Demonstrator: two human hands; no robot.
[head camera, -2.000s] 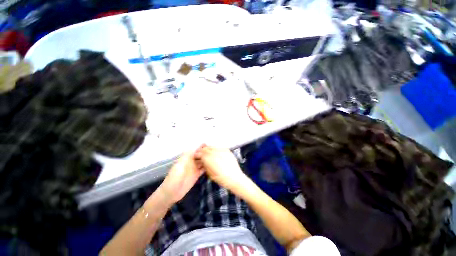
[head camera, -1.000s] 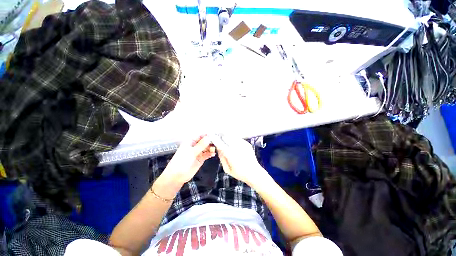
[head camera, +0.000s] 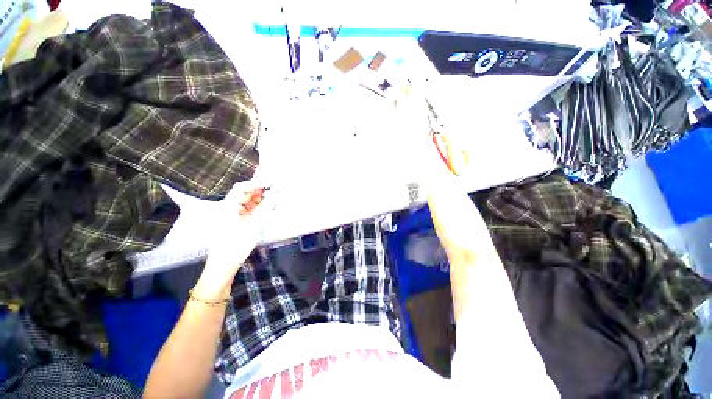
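Note:
My left hand (head camera: 248, 209) is over the table's front edge, left of centre, with its fingers curled. A tiny dark item (head camera: 266, 188) shows at its fingertips; what it is I cannot tell. My right hand (head camera: 446, 181) is at the scissors (head camera: 445, 153) with red and yellow-orange handles. Its fingers are washed out by glare, so its grip cannot be made out. The brown plaid garment (head camera: 183, 132) lies heaped on the left of the white table (head camera: 343, 167), left of the needle area (head camera: 318, 66).
The machine's black control panel (head camera: 500, 58) is at the back right. Brown squares (head camera: 347, 60) lie near the needle. Striped pieces (head camera: 605, 117) hang beyond the right end. More brown plaid cloth (head camera: 593, 226) is heaped below right. A ruler strip (head camera: 168, 257) runs along the front edge.
My hands were together at the front edge and have parted. The left moved left towards the plaid garment. The right moved right and forward to the scissors, whose handles are now partly covered.

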